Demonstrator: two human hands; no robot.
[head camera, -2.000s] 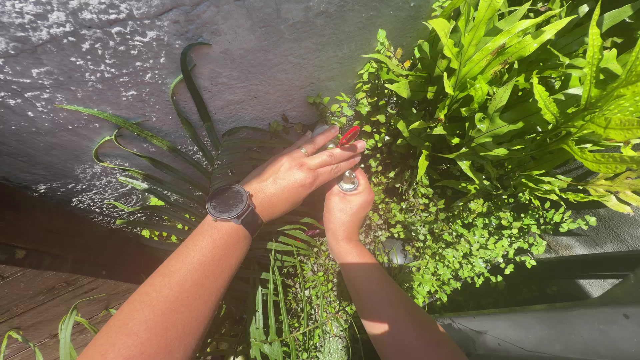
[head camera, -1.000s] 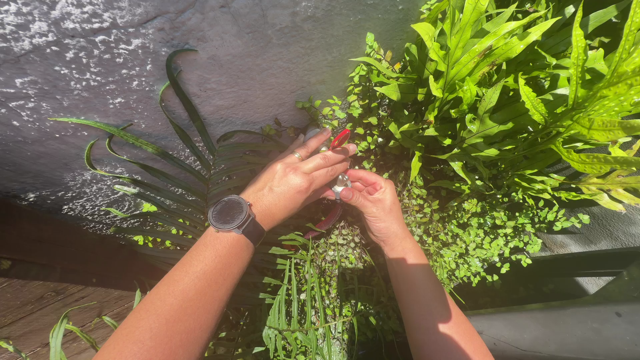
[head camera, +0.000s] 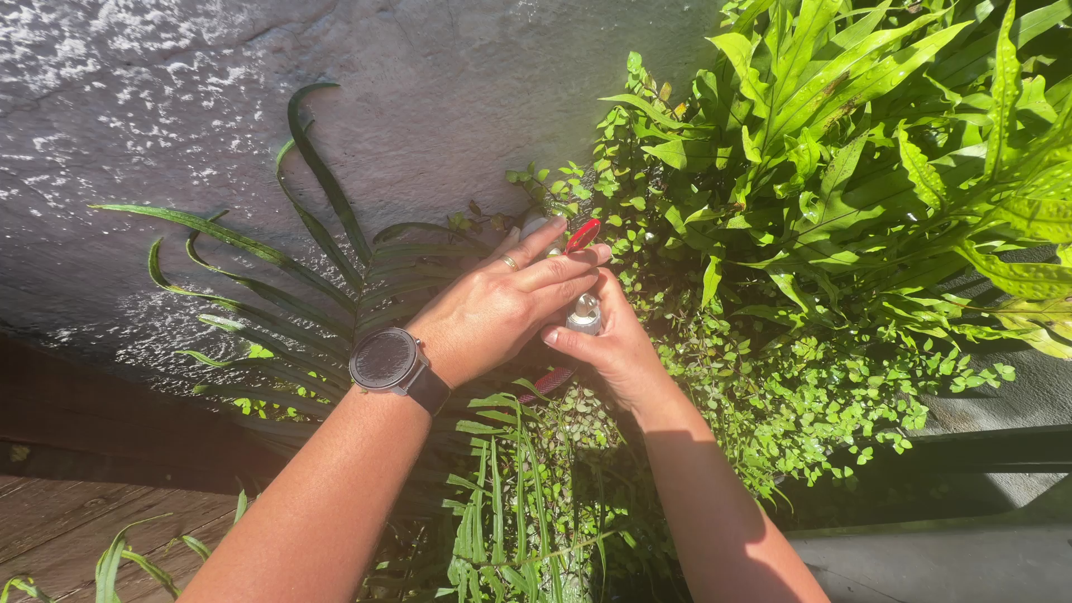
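Observation:
In the head view, a red lever handle (head camera: 584, 237) and a silver metal fitting (head camera: 584, 314), which look like parts of an outdoor tap, show between my hands against the wall. My left hand (head camera: 511, 301), with a ring and a black wristwatch (head camera: 385, 360), lies over the metal body near the red handle; its thumb is hidden. My right hand (head camera: 615, 339) has thumb and fingers curled around the silver fitting, just below the left fingers. Beneath the hands a dark red braided hose (head camera: 548, 383) shows in part among the leaves.
A rough grey wall (head camera: 452, 109) rises behind. Broad-leaved ferns (head camera: 821, 109) crowd the right, with small-leaved creepers (head camera: 804, 385) below. Dark fern fronds (head camera: 335, 293) spread at left. A wooden deck (head camera: 75, 519) lies lower left, a grey ledge (head camera: 938, 553) lower right.
My right hand has shifted at the silver fitting, its fingers and thumb changing position around it. My left hand stays over the metal body beside the red handle.

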